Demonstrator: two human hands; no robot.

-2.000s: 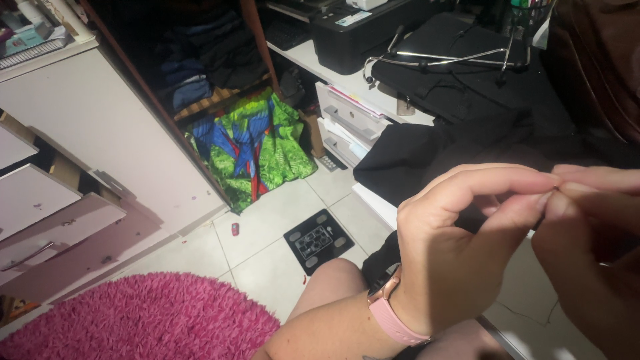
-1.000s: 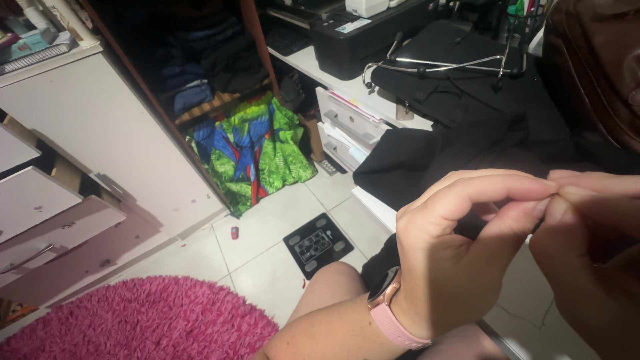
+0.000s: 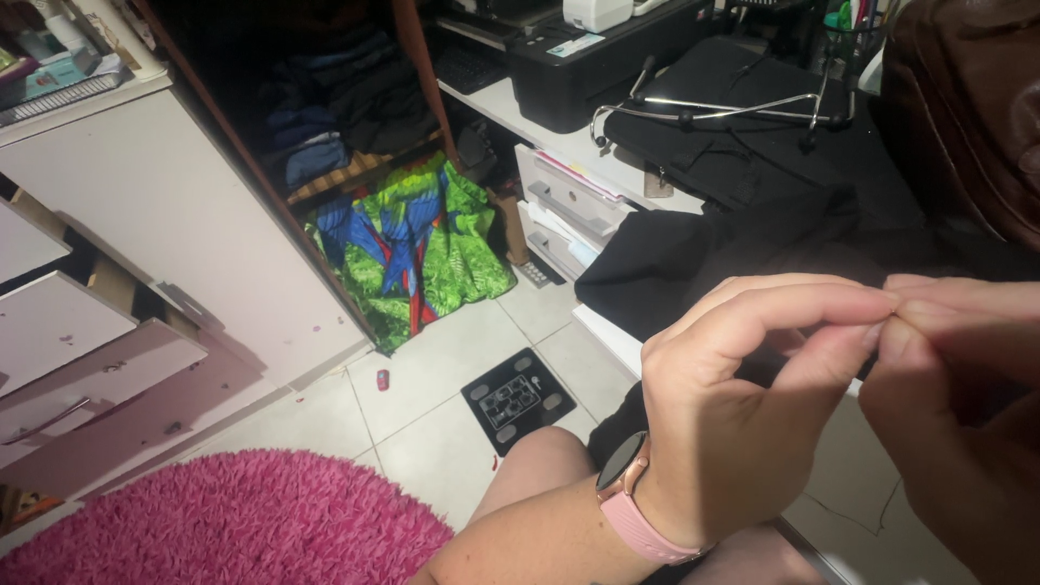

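My left hand [image 3: 731,398], with a pink-strapped watch [image 3: 634,504] on its wrist, pinches thumb and forefinger together at the right of the view. Fingertip to fingertip with it, my right hand [image 3: 942,382] pinches too and is partly cut off by the right edge. A tiny thing between the fingertips is too small to name. A thin dark thread [image 3: 845,516] shows against the pale surface below the hands; whether it runs up to the fingers cannot be told. Black cloth [image 3: 650,268] lies behind the hands.
Behind the hands a desk carries a black printer [image 3: 601,77], a folding metal stand [image 3: 715,110] and a brown leather bag [image 3: 967,106]. Open drawers [image 3: 569,191] stand below. On the tiled floor are a glass scale [image 3: 518,400], a small red toy car [image 3: 383,379] and a pink shaggy rug [image 3: 227,520].
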